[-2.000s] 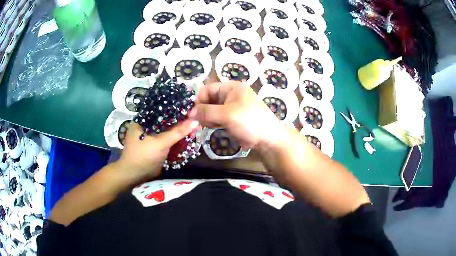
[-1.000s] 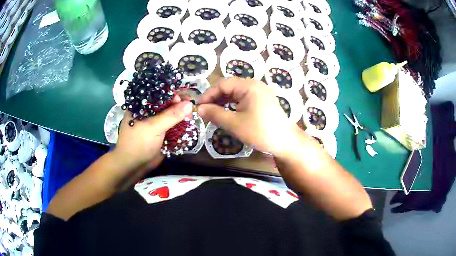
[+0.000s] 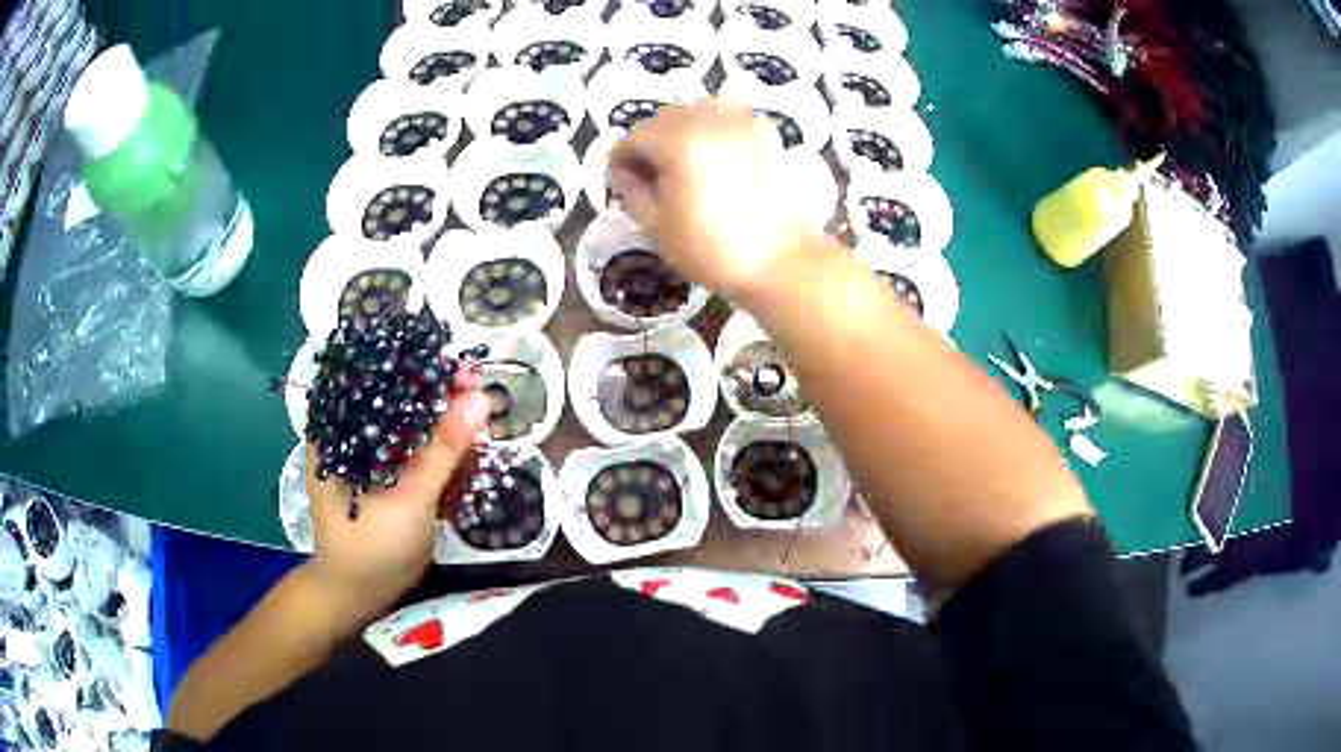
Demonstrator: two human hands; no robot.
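Observation:
My left hand (image 3: 385, 517) is closed around a bundle of microphone leads (image 3: 380, 397), dark beads up, red wires and whitish ends below, over the near left housings. My right hand (image 3: 703, 184) is over the middle rows of white camera housings (image 3: 635, 497); its fingers are bent and blurred at a housing. Whether they hold a lead cannot be seen. The housings stand in rows, each with a dark disc and a ring of pale dots. One near the forearm shows a pale centre ring (image 3: 768, 381).
A green squeeze bottle (image 3: 169, 184) and clear plastic bag (image 3: 88, 331) lie left. At right are a yellow glue bottle (image 3: 1085, 216), pliers (image 3: 1032, 379), small box (image 3: 1177, 301), phone (image 3: 1222, 478) and wire heap (image 3: 1177, 88). A blue bin (image 3: 221, 624) is below left.
My right hand has moved from beside the bundle forward and up over the middle rows. My left hand with the bundle sits lower. The view has shifted, showing more near housings.

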